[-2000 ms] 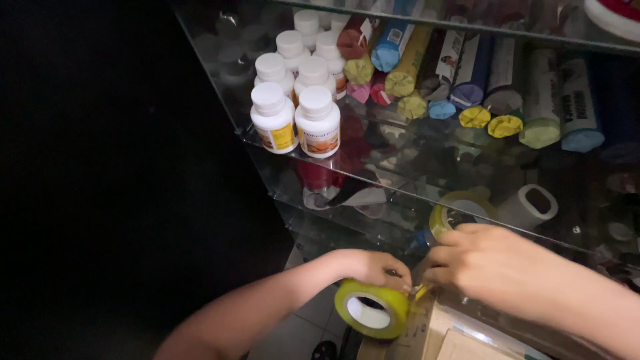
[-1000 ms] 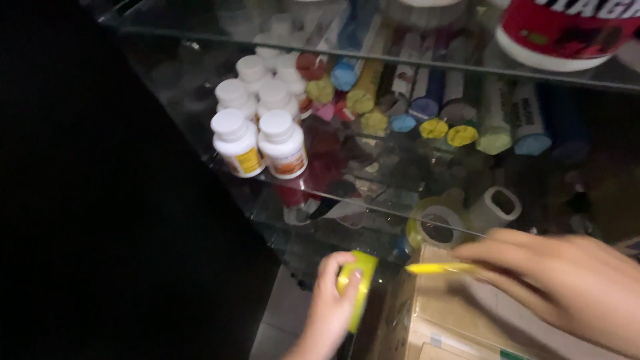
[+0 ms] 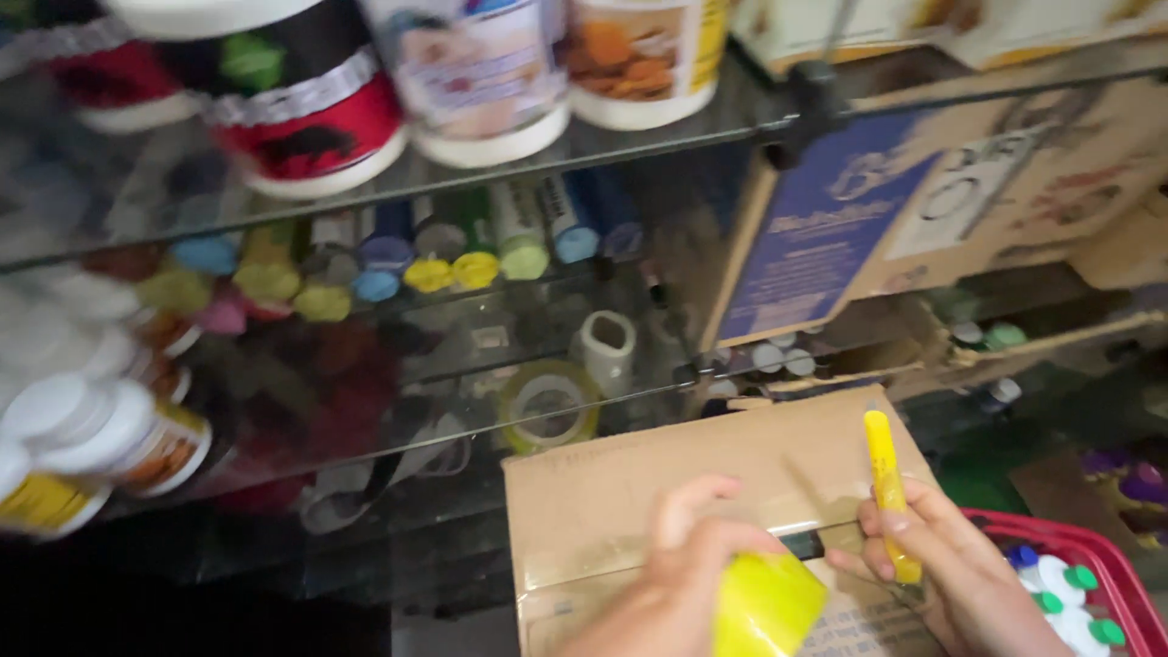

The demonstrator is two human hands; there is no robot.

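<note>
My left hand (image 3: 680, 584) is around a roll of yellow-green adhesive tape (image 3: 766, 602), over a cardboard box (image 3: 657, 493). To its right, my right hand (image 3: 940, 557) grips a slim yellow utility knife (image 3: 883, 484), held nearly upright with its tip upward. Both hands are above the box, whose upper face shows a seam and some print. Another roll of clear yellowish tape (image 3: 547, 408) lies on the glass shelving behind the box, beside a white hollow tube (image 3: 607, 347). Motion blur softens my left hand.
Glass shelves (image 3: 584, 169) carry white bottles (image 3: 100, 429) at left, rolled coloured packets (image 3: 456, 265) in the middle and large tubs (image 3: 310, 109) above. A printed carton (image 3: 821, 237) stands at right. A red basket (image 3: 1109, 557) holds green-capped bottles.
The view has swung right. The tape roll, low in my left hand before, is now over the box, near my right hand. The yellow knife, level one second ago, now points upward.
</note>
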